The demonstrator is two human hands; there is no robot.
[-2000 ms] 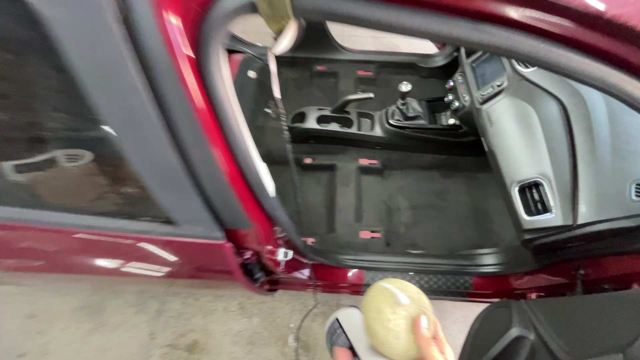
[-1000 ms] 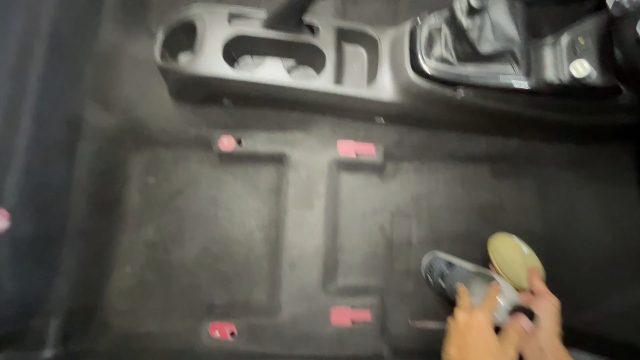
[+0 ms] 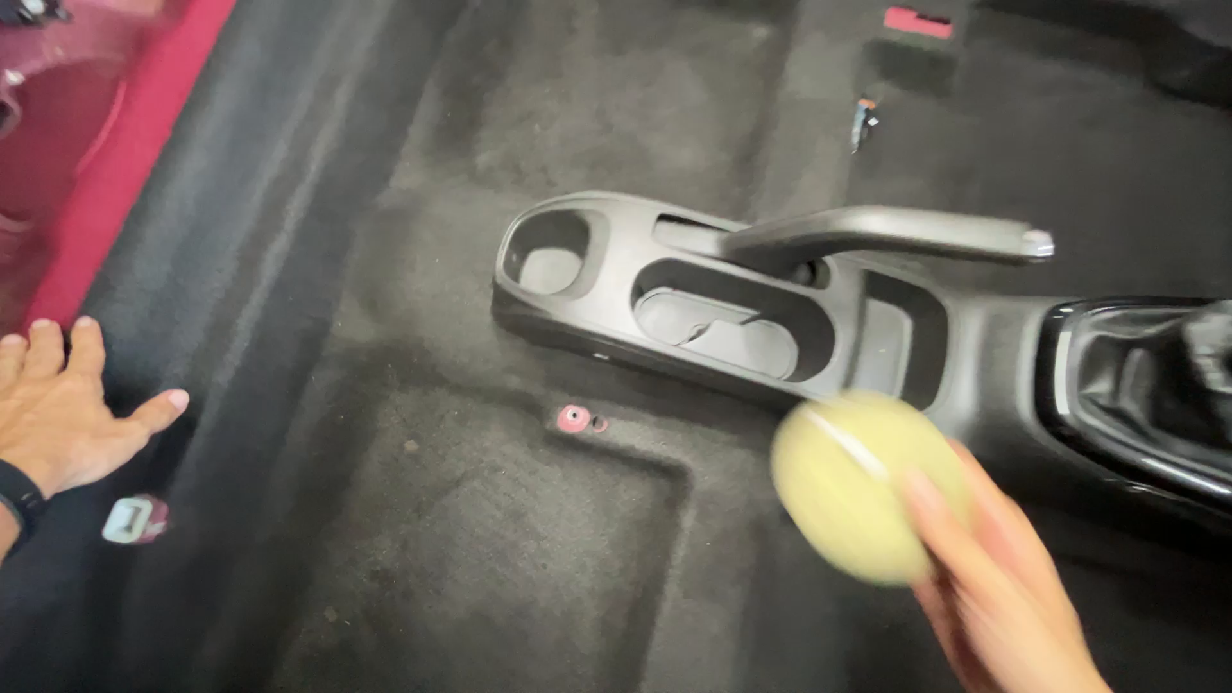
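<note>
My right hand (image 3: 996, 568) holds a round, pale yellow-green pad (image 3: 857, 491), blurred, with a white streak on its face. The pad shows in front of the near edge of the grey plastic center console (image 3: 616, 322); whether they touch I cannot tell. My left hand (image 3: 72, 419) lies spread on the dark carpet at the left, beside the red painted body sill, with a dark band on its wrist. A handbrake lever (image 3: 885, 231) and cup holders (image 3: 717, 332) are part of the console.
Dark carpet (image 3: 481, 577) covers the car floor, with a pink seat mount (image 3: 575, 418) near the console and another (image 3: 917, 21) beyond it. A wiring connector (image 3: 861, 125) sticks up past the handbrake. The gear lever boot (image 3: 1145, 385) is at right. A pale bracket (image 3: 135, 520) sits below my left hand.
The view has moved closer into the car and shifted towards the rear of the console. A second ago both hands were together at a grey handheld object and the pad; now they are far apart.
</note>
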